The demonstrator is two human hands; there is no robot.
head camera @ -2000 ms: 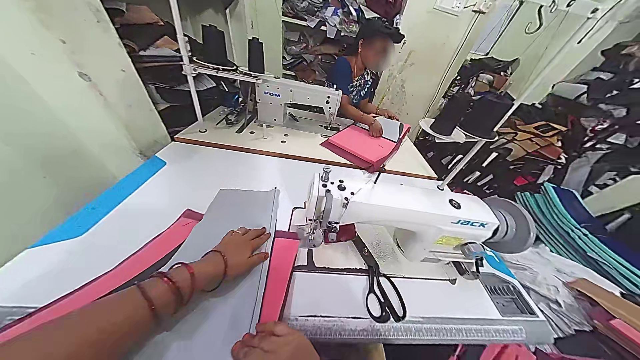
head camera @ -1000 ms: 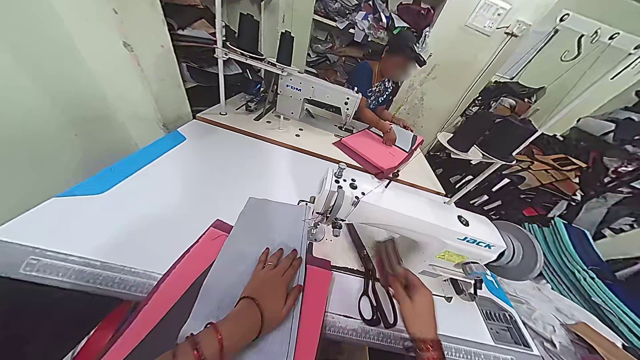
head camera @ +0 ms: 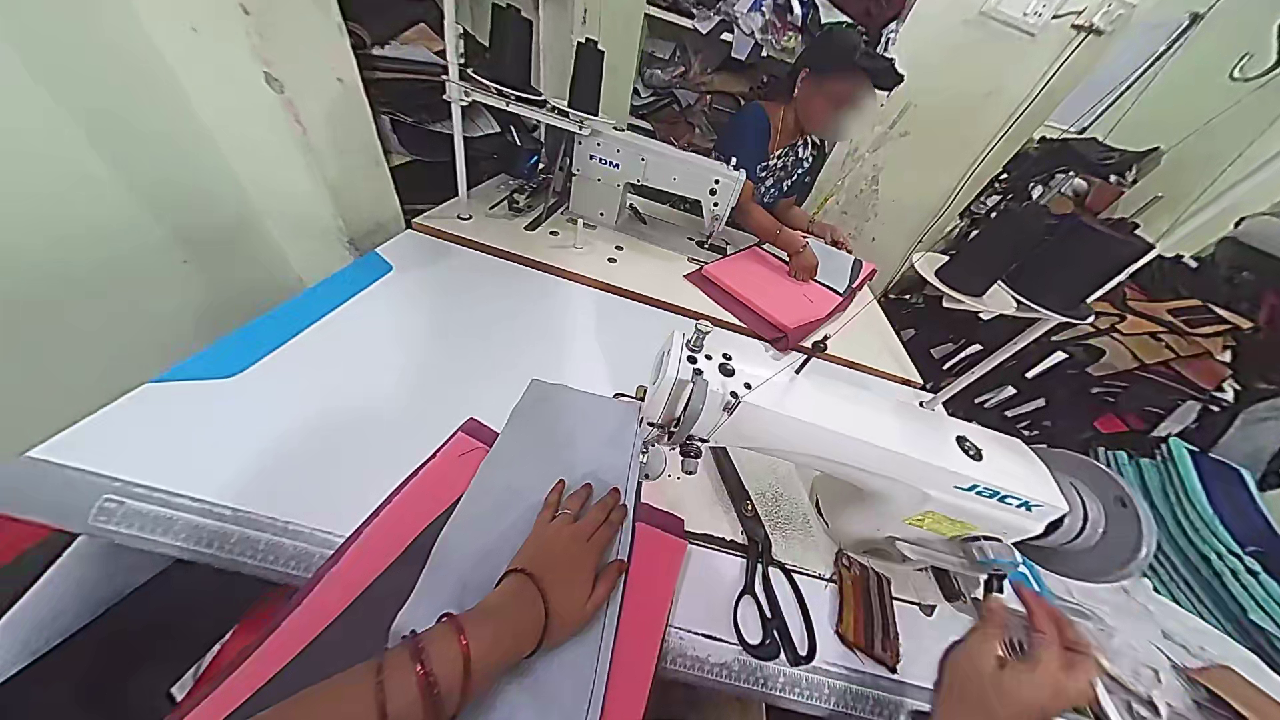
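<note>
My left hand [head camera: 570, 560], with bangles and a ring, presses flat on a grey fabric panel [head camera: 530, 470]. Pink fabric with a maroon edge [head camera: 650, 580] shows on both sides of the panel, whose right edge lies by the needle area of a white Jack sewing machine [head camera: 850, 450]. My right hand [head camera: 1020, 650] is blurred at the lower right, below the machine's handwheel end; a blue and metallic item [head camera: 1030, 575] is at its fingertips, and whether they grip it is unclear. Black-handled scissors [head camera: 765, 600] lie on the machine bed. Beside them is a striped brown fabric piece [head camera: 868, 610].
A person [head camera: 790, 150] handles pink fabric [head camera: 780, 290] at a second sewing machine [head camera: 650, 180] behind. Thread cones [head camera: 1030, 250] stand on a rack at the right. Folded teal fabric [head camera: 1170, 540] is stacked beyond the handwheel [head camera: 1090, 515]. A ruler strip [head camera: 210, 530] runs along the table's front edge.
My right hand has moved right, away from beside the scissors. The striped piece now lies there. The grey panel, low on the table two seconds ago, is up beside the needle area.
</note>
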